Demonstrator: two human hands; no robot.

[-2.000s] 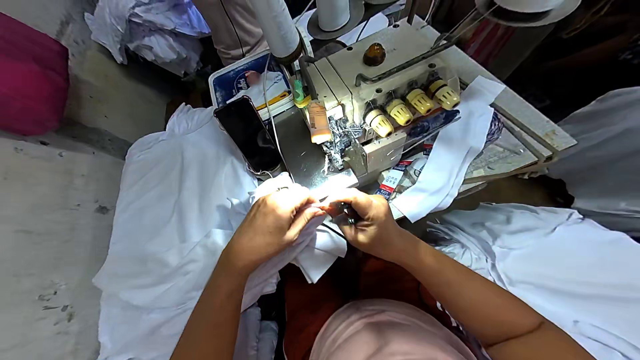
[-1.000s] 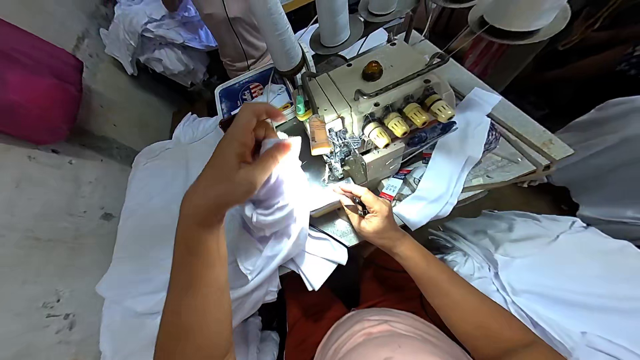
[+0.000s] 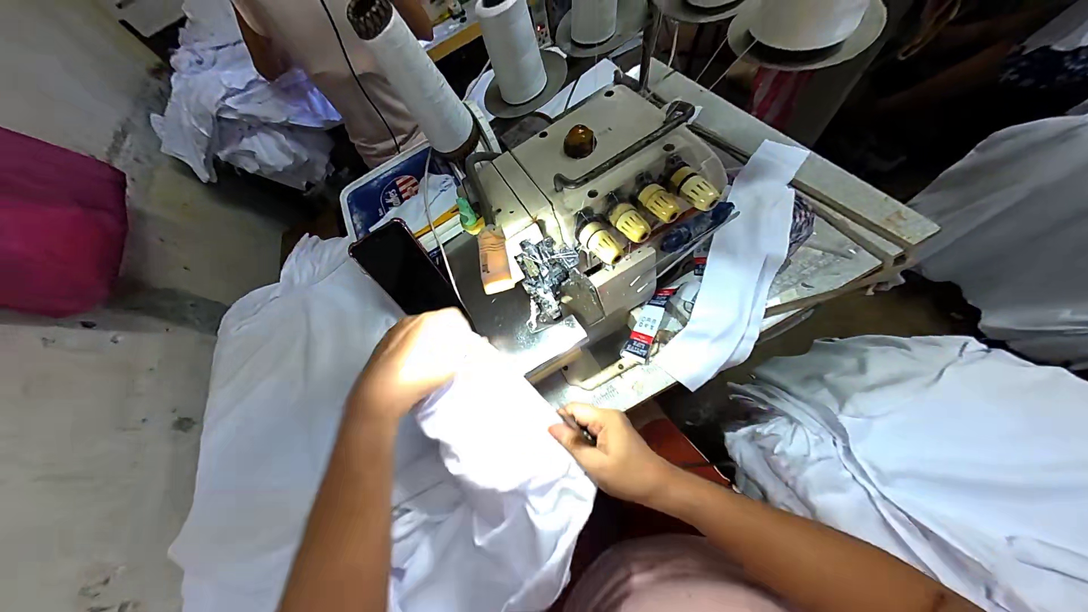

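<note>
White fabric [image 3: 501, 433] hangs bunched from my left hand [image 3: 416, 361], which grips it just in front of the presser-foot area of an overlock sewing machine [image 3: 595, 153]. My right hand [image 3: 608, 450] is closed around a small dark tool [image 3: 580, 427], perhaps thread snips, at the right edge of that fabric. Bright glare hides the fingertips of my left hand. A smartphone [image 3: 408, 268] with a dark screen lies left of the machine's needle area. A white fabric strip [image 3: 739, 263] lies over the table's right part.
Thread cones [image 3: 514, 51] stand behind the machine. A blue-and-white tray [image 3: 361, 200] sits at its left. White cloth is heaped on the left [image 3: 272, 408] and right [image 3: 926, 442]. Another person [image 3: 340, 68] is beyond the table. A magenta bundle [image 3: 59, 225] is at far left.
My left hand, raised over the tray and phone a second ago, is lower and nearer me with the white fabric. My right hand has moved away from the needle area, toward me.
</note>
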